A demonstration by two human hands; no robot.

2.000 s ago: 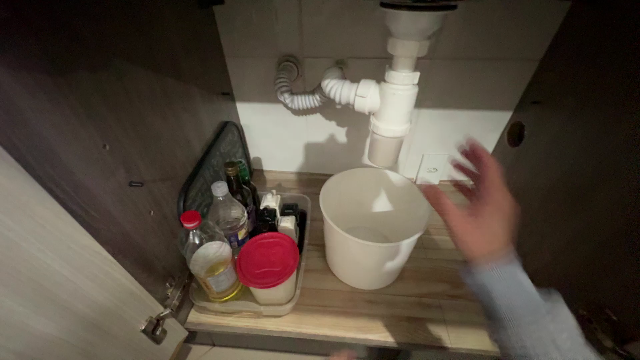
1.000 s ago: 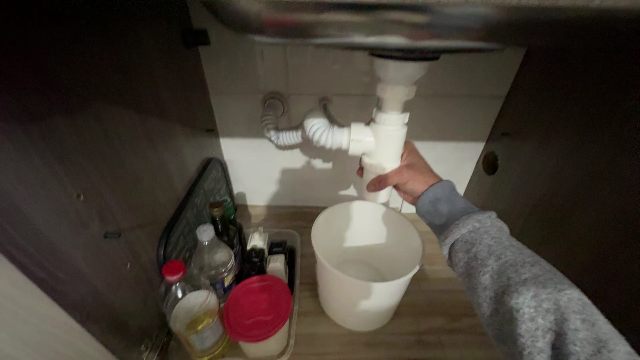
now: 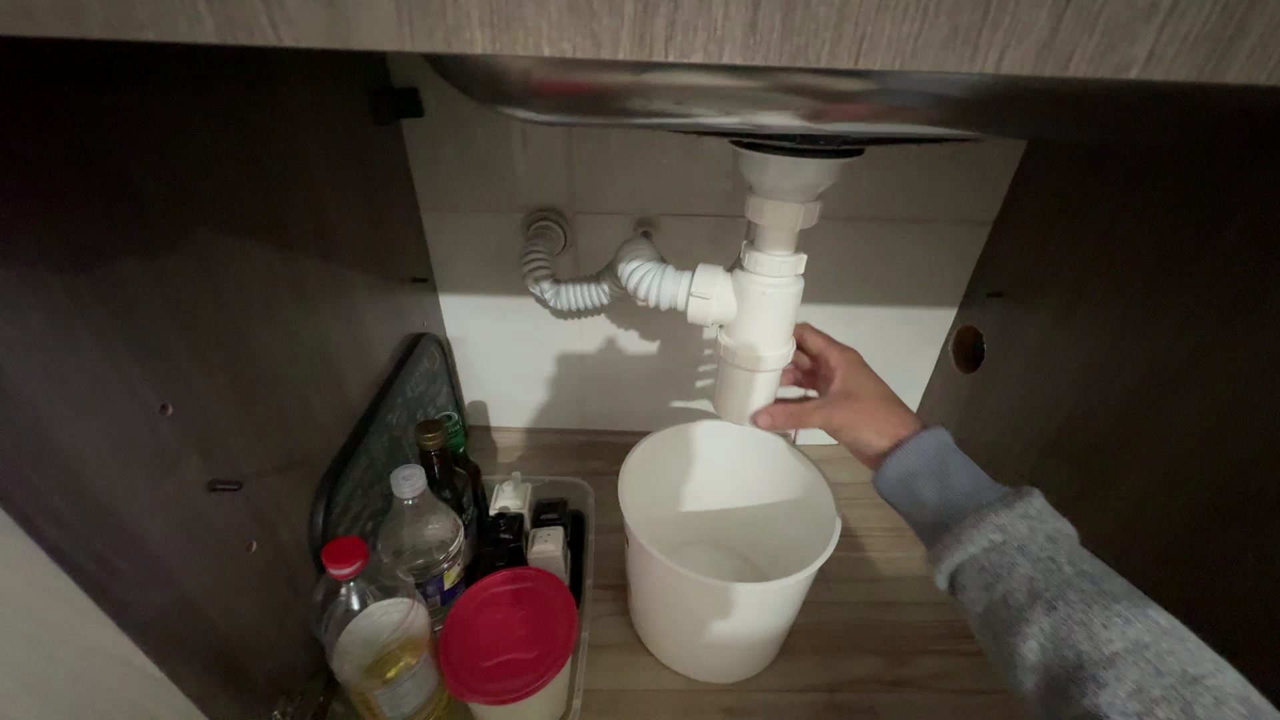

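Observation:
A white plastic bottle trap [image 3: 764,310] hangs under the sink drain, its lower cup [image 3: 748,388] above the back rim of a white plastic bucket [image 3: 728,610]. From the right, my right hand [image 3: 838,392] reaches to the cup, thumb at its lower edge and fingers partly hidden beside it; whether they grip it firmly I cannot tell. A corrugated grey-white hose [image 3: 600,285] runs from the trap to the tiled wall. My left hand is out of view.
A clear plastic tray [image 3: 588,540] at left holds a red-capped oil bottle [image 3: 385,650], other bottles and a red-lidded tub [image 3: 510,635]. A dark board [image 3: 385,430] leans on the left cabinet wall. The steel sink underside [image 3: 640,100] spans overhead.
Two seconds ago my right hand was in the air right of the bucket; a second ago it was around the trap's lower part. Now its fingers show at the cup's right side.

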